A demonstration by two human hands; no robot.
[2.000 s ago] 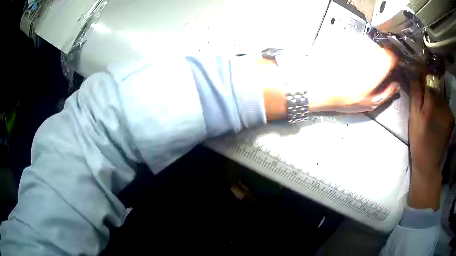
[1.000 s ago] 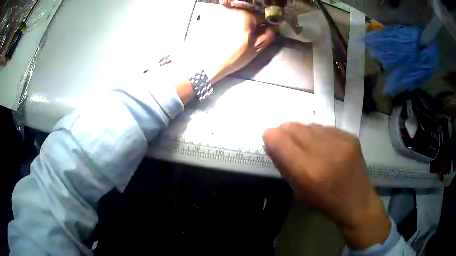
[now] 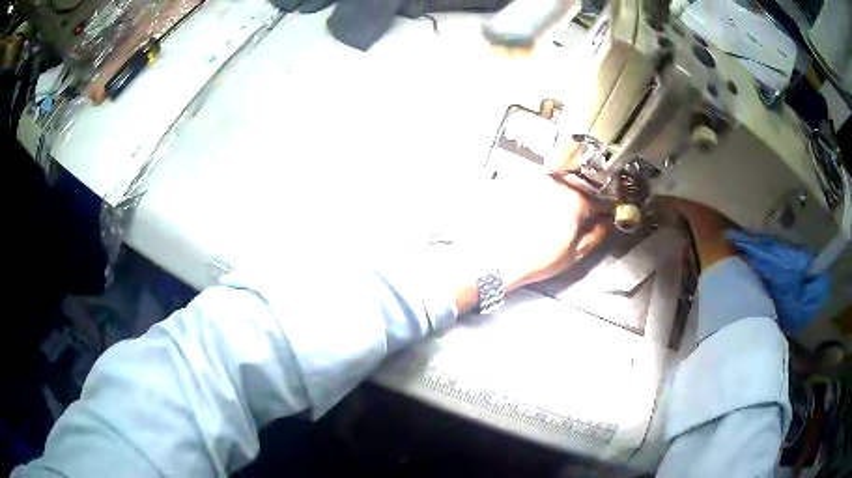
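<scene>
The cream sewing machine head [image 3: 738, 159] stands at the upper right, with its shiny presser foot and needle area [image 3: 593, 159] at its left end. My left hand [image 3: 551, 224], with a metal watch on the wrist, lies on the white table with its fingers at the needle area. Glare washes it out, and its fingertips are partly hidden. My right hand [image 3: 691, 219] reaches under the machine head from the right; its fingers are hidden behind the machine parts. I cannot tell what either hand holds.
The white table [image 3: 308, 159] has a printed ruler along its front edge. Grey fabric [image 3: 364, 21] lies at the far side. A yellow-and-black screwdriver [image 3: 135, 70] lies near clear plastic at the far left. A blue yarn tassel [image 3: 785, 275] hangs right of my right forearm.
My right hand has moved from above the table's front edge up to under the machine head. My left hand stays by the needle. The view has shifted, showing more of the machine.
</scene>
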